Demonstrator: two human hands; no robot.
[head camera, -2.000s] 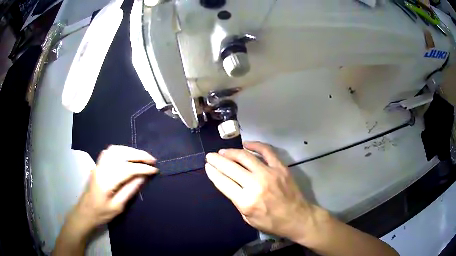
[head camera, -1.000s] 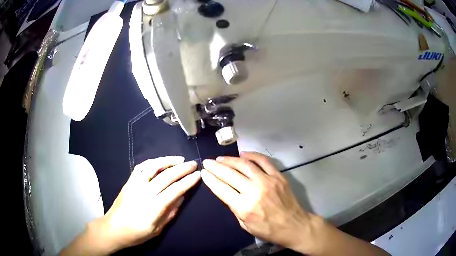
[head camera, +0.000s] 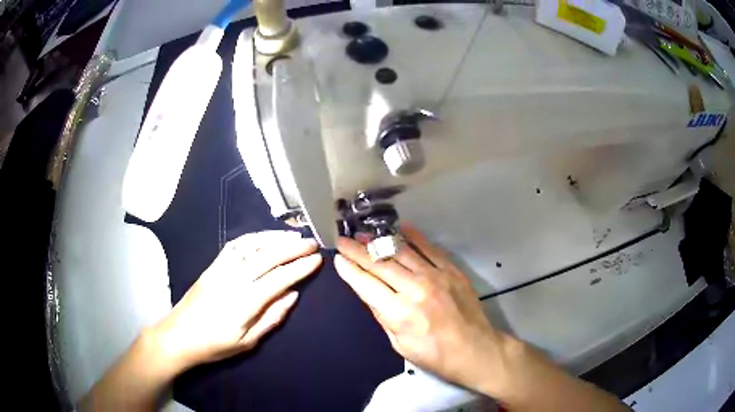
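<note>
The dark garment panel (head camera: 290, 354) lies under the white head of the sewing machine (head camera: 483, 121). Pale double topstitching (head camera: 224, 201) of the patch pocket shows left of the head; the rest of the pocket is hidden by my hands and the head. My left hand (head camera: 242, 298) lies flat on the cloth, fingertips beside the foot area. My right hand (head camera: 419, 298) presses on the cloth's right edge, its fingertips close to my left hand's and partly behind the lower pale knob (head camera: 384, 246). The needle and presser foot are hidden.
A long white glowing lamp (head camera: 173, 133) hangs left of the head. A white box with a yellow label (head camera: 582, 16) and green-handled tools (head camera: 689, 55) are at the upper right. A black cloth scrap (head camera: 708, 229) lies far right. Dark cloth hangs at the left.
My left hand has moved right, towards my right hand. The panel and pocket have moved up, further under the head, and the pocket's opening edge is now hidden. The view has shifted a little.
</note>
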